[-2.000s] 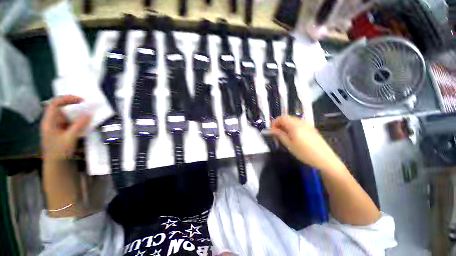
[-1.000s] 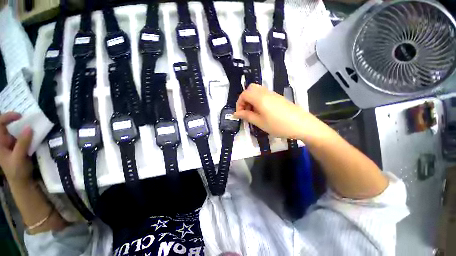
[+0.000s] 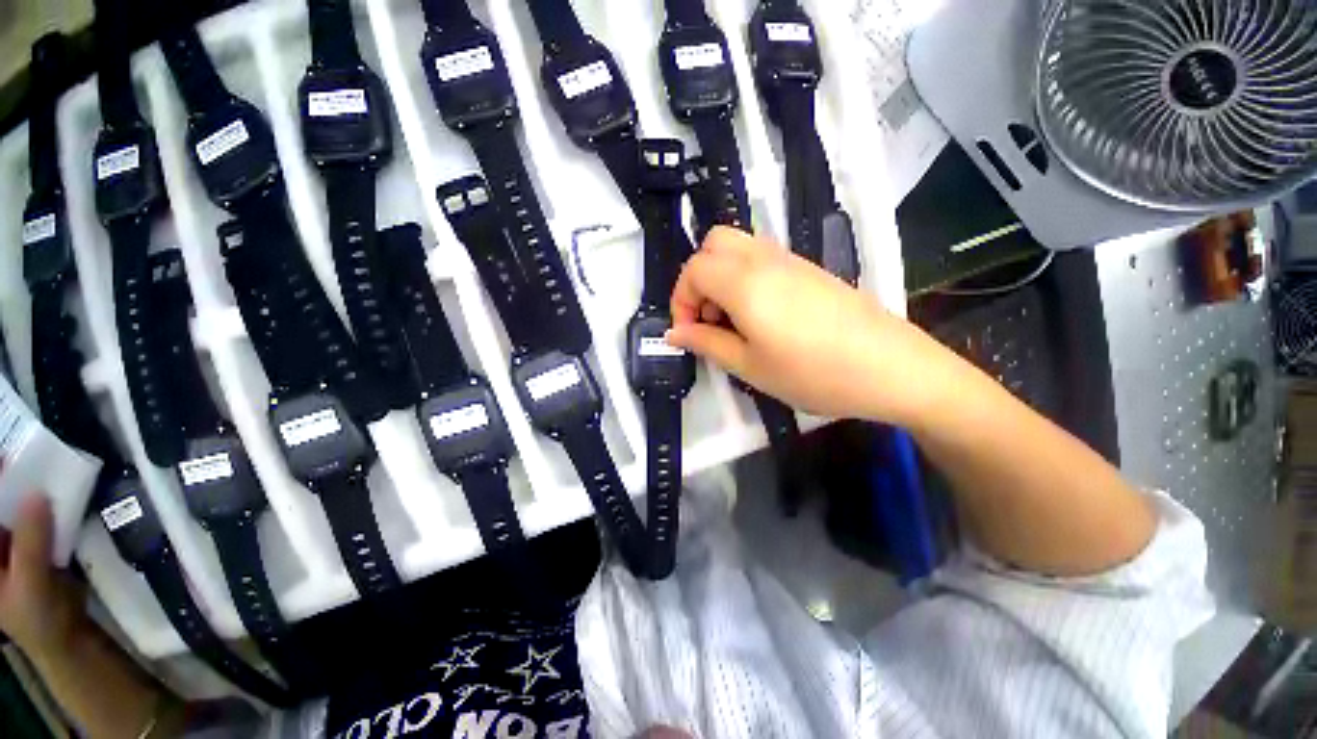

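A white label [image 3: 660, 347] lies on the face of a black smartwatch [image 3: 663, 378] in the near row. My right hand [image 3: 780, 325] pinches at the label's right edge, with thumb and finger against the watch face. Its fingertips partly cover that edge. My left hand [image 3: 41, 585], cut off by the left edge, holds a white label sheet [image 3: 46, 484]. Several other black smartwatches [image 3: 465, 419] with white labels lie in two rows on the white foam tray [image 3: 419, 505], their straps overlapping.
A grey square fan [image 3: 997, 130] stands at the upper right. A perforated metal surface [image 3: 1155, 347] with small parts lies at the right. A blue object [image 3: 898, 498] is below my right forearm. A printed sheet [image 3: 888, 101] lies beside the tray.
The view has moved closer and tilted. My right hand has come to the near-row watch, whose label now shows at my fingertips. My left hand has shifted towards the lower left edge with the sheet.
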